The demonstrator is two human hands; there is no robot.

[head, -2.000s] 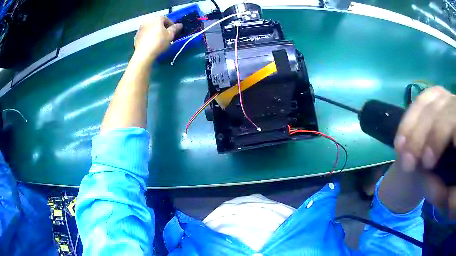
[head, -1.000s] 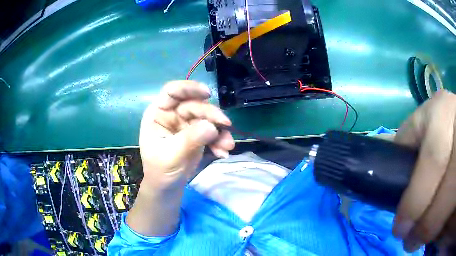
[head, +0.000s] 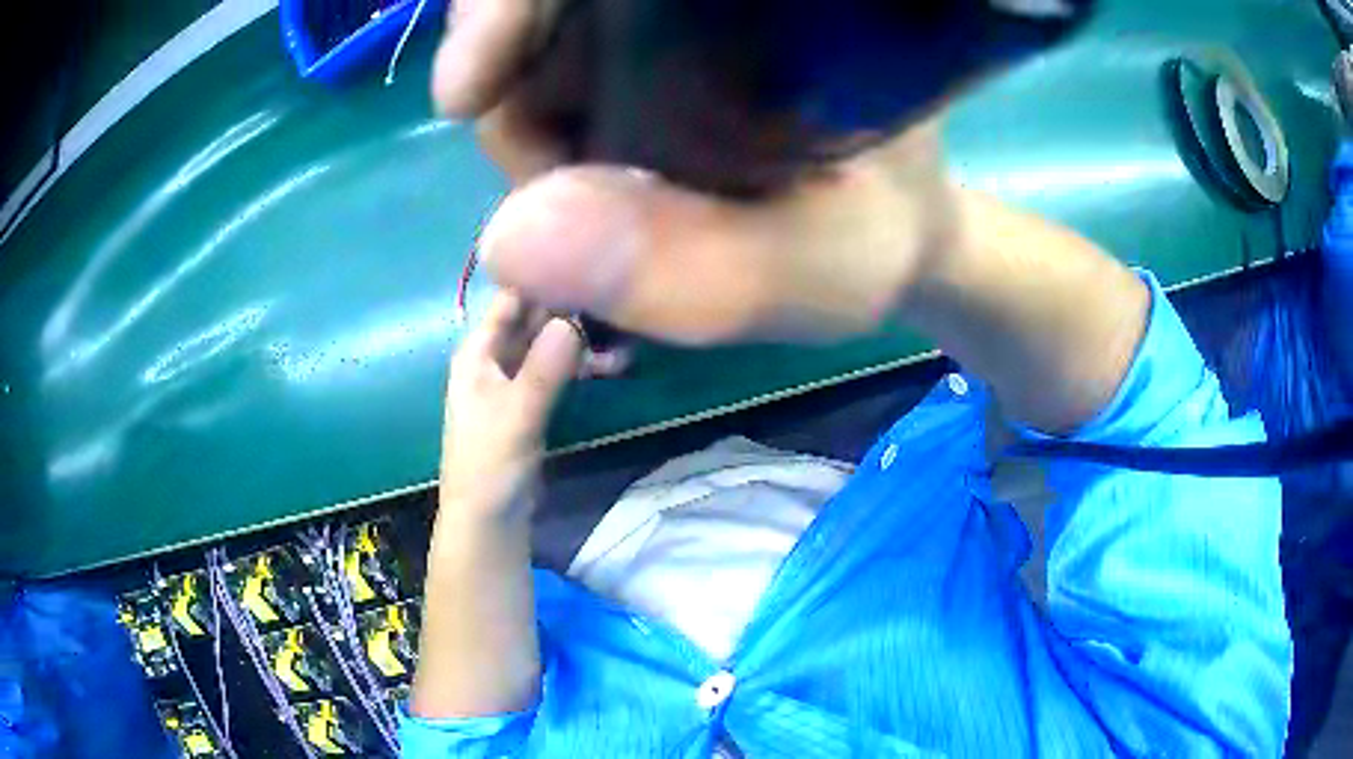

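Note:
My right hand (head: 668,245) is large and blurred at the upper middle, close to the camera, closed round the thick black electric screwdriver (head: 801,82). The screwdriver's bit is hidden. My left hand (head: 512,371) is just below and behind it, fingers bent, fingertips partly covered by my right hand. Whether it holds anything cannot be told. A short stretch of red wire (head: 468,282) shows left of my right hand. The black housing is hidden behind my right hand and the screwdriver.
A blue bin (head: 319,52) is at the top left, with a white wire end beside it. Tape rolls (head: 1254,141) lie on the green bench (head: 223,297) at right. Yellow-and-black boards with pale wires (head: 290,653) are low left. A black cord (head: 1157,454) crosses my right sleeve. Blue fabric shows at both sides.
My right hand and the screwdriver have moved left and up over the housing, hiding it. My left hand has moved from near my lap to the bench. The view has shifted.

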